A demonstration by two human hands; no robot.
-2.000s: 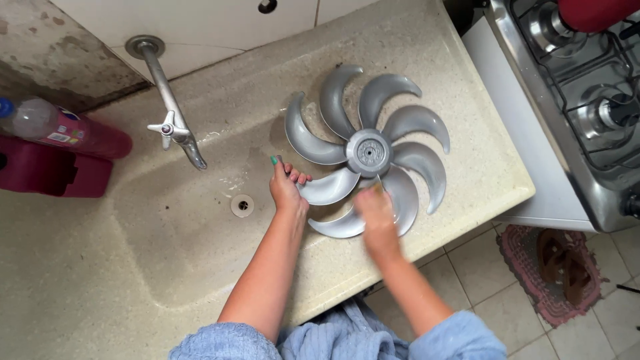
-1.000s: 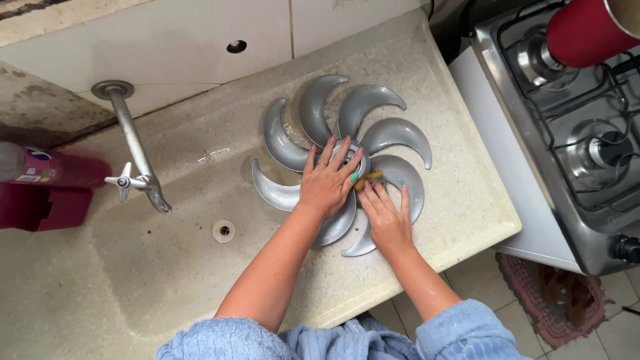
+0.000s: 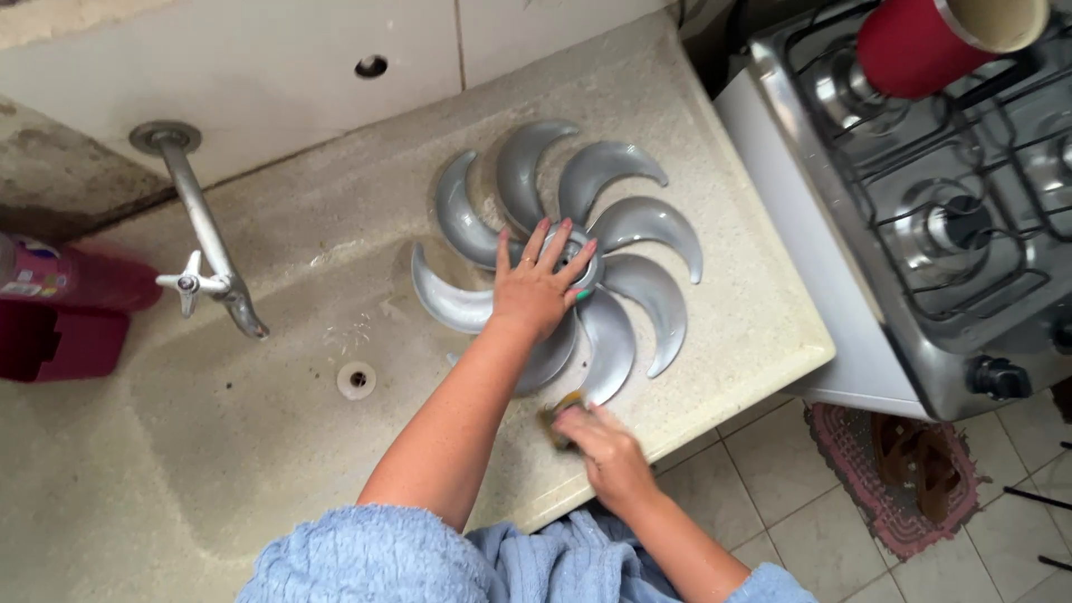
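Observation:
A silver-grey fan blade wheel (image 3: 645, 230) with several curved blades lies flat, partly over the sink basin and partly on the stone counter. Spread across its round hub is my left hand (image 3: 540, 280), fingers apart and pressing on top, hiding part of the hub and the blades beneath the wrist. My right hand (image 3: 603, 444), slightly blurred, grips a yellowish and dark sponge (image 3: 559, 421) just below the tip of the lowest blades, near the counter's front edge.
A metal tap (image 3: 201, 218) reaches over the basin with its drain (image 3: 356, 380). Pink bottle (image 3: 109, 272) and maroon container (image 3: 88, 339) stand at left. A gas stove (image 3: 904, 285) holding a red pot (image 3: 921, 50) is at right. Sandals rest on a floor mat (image 3: 892, 536).
My right hand, with the sponge, has moved from beside the hub toward the counter's front edge. My left hand stays on the hub; two seconds ago it was at a blade on the left.

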